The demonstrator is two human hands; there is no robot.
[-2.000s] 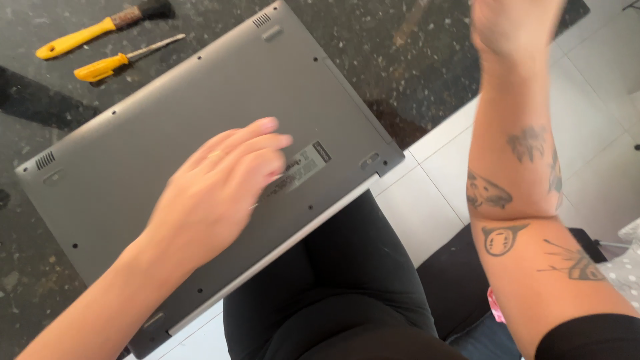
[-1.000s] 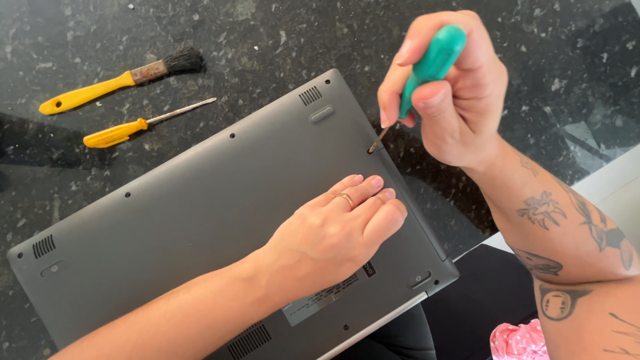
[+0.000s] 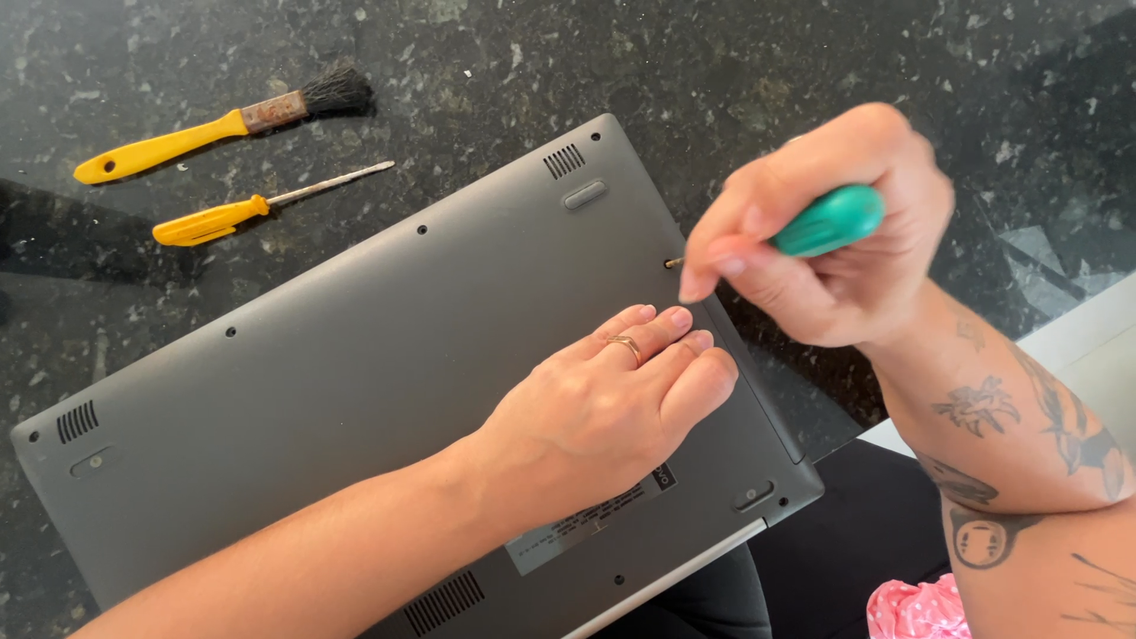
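A grey laptop (image 3: 355, 355) lies with its bottom cover up, at a slant. My left hand (image 3: 603, 408) rests flat on the cover with its fingers together, a ring on one finger, partly over a printed label (image 3: 568, 537). My right hand (image 3: 825, 231) grips a screwdriver by its green handle (image 3: 830, 220); its tip meets a screw hole (image 3: 668, 264) near the laptop's right edge. The fingers hide most of the shaft. Other screw holes show along the cover's edges.
On the dark speckled stone countertop (image 3: 497, 80), beyond the laptop, lie a yellow-handled brush (image 3: 169, 149) with black bristles and a yellow-handled screwdriver (image 3: 213, 222). The laptop's near edge overhangs my dark-clothed lap. Pink dotted cloth (image 3: 919, 611) shows at the lower right.
Two seconds ago my right hand was off the laptop, at the upper right. It has since come to the screw hole with the green screwdriver. My left hand has settled on the cover.
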